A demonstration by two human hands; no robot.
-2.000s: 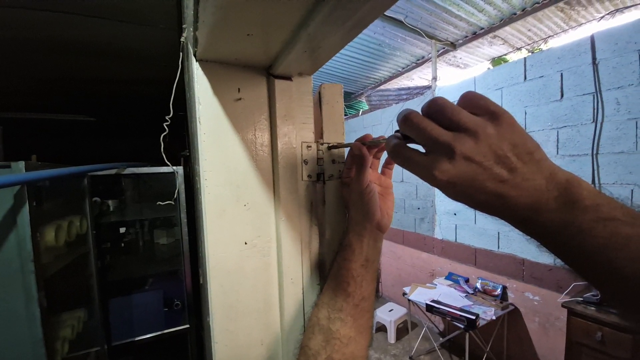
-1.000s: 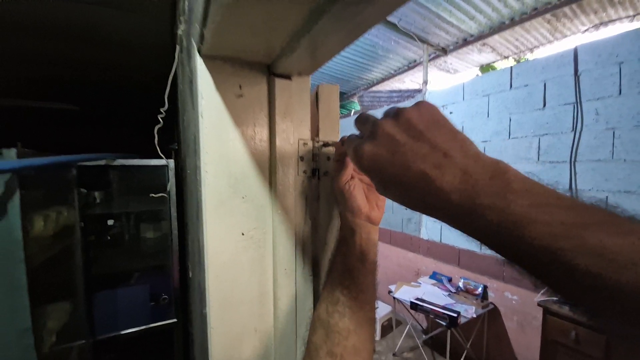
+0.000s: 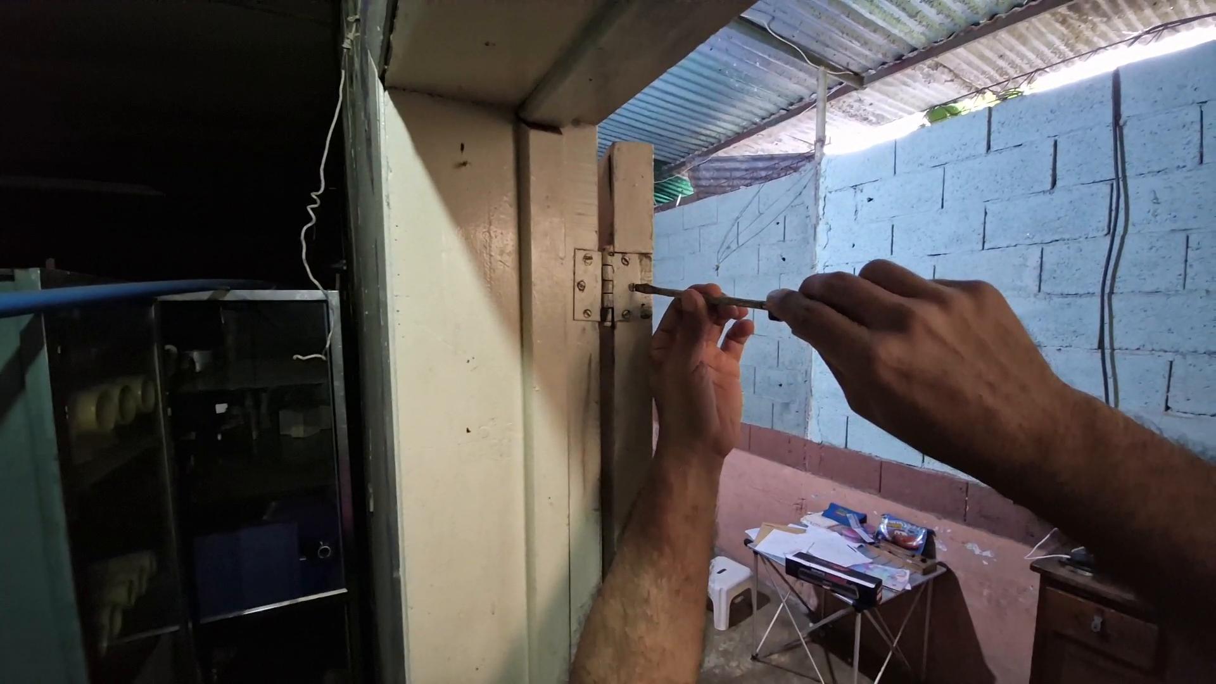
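Observation:
A screwdriver (image 3: 727, 299) lies nearly level, its flat tip at the right leaf of a metal butt hinge (image 3: 608, 285). My right hand (image 3: 912, 342) is closed around its handle, which is mostly hidden by the fingers. The fingertips of my left hand (image 3: 701, 370) pinch the shaft between tip and handle. The hinge joins the cream-painted wooden door frame (image 3: 559, 399) to a narrow wooden upright (image 3: 632, 199). Screw heads show on both leaves.
Behind stand a folding table (image 3: 893, 589) with papers and packets, a white plastic stool (image 3: 730, 584) and a wooden cabinet (image 3: 1092, 617). A light-blue block wall (image 3: 969, 218) runs along the right. A glass-doored cabinet (image 3: 256, 456) stands at left; a white wire (image 3: 313, 209) hangs near it.
A second ago my right hand was close against my left fingers, covering the screwdriver; now it is farther right and the shaft shows between my hands.

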